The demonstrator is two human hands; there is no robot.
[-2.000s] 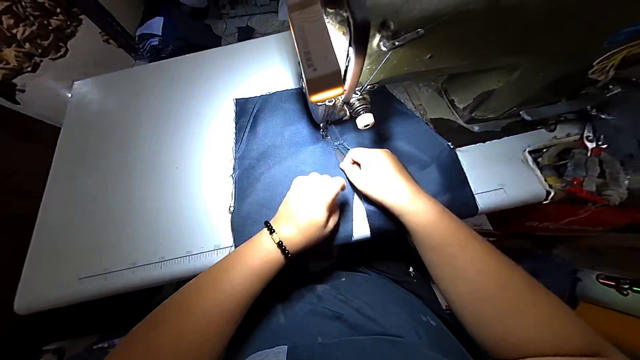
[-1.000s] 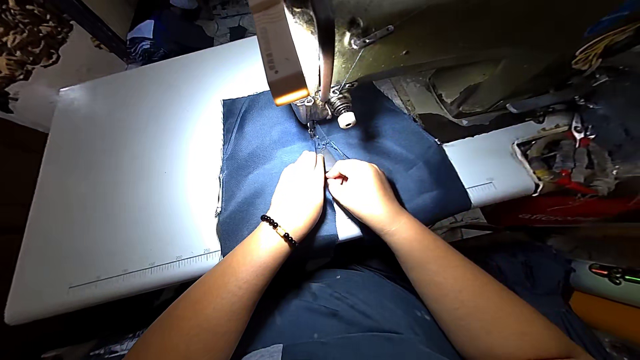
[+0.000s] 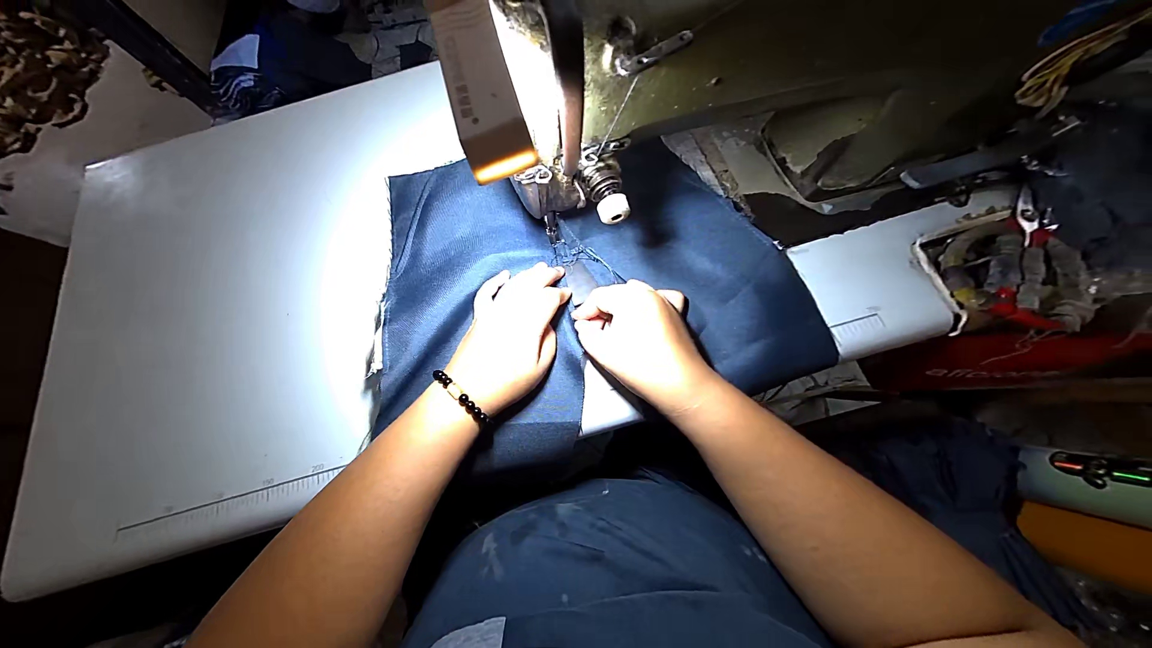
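Observation:
Dark blue fabric point(image 3: 720, 279) with a frayed left edge lies across the white table under the head of a sewing machine point(image 3: 562, 135). The needle and presser foot point(image 3: 552, 225) stand over the cloth, with loose threads point(image 3: 580, 247) just in front. My left hand point(image 3: 517, 333), below a black beaded bracelet, rests on the fabric left of an opening, its fingertips at the opening's edge. My right hand point(image 3: 634, 337) pinches the fabric edge on the other side with curled fingers. Between the hands shows a small dark piece point(image 3: 580, 281); whether it is cloth cannot be told.
The white sewing table point(image 3: 207, 315) bears a printed ruler scale along its front. A lamp point(image 3: 490, 99) stands beside the machine head. At the right, a recess holds bobbins and red-handled snips point(image 3: 1017, 310). Folded cloth lies beyond the table's back edge.
My hands were close together one second ago; now they are slightly apart, with the left hand flatter and its fingers spread along the fabric opening.

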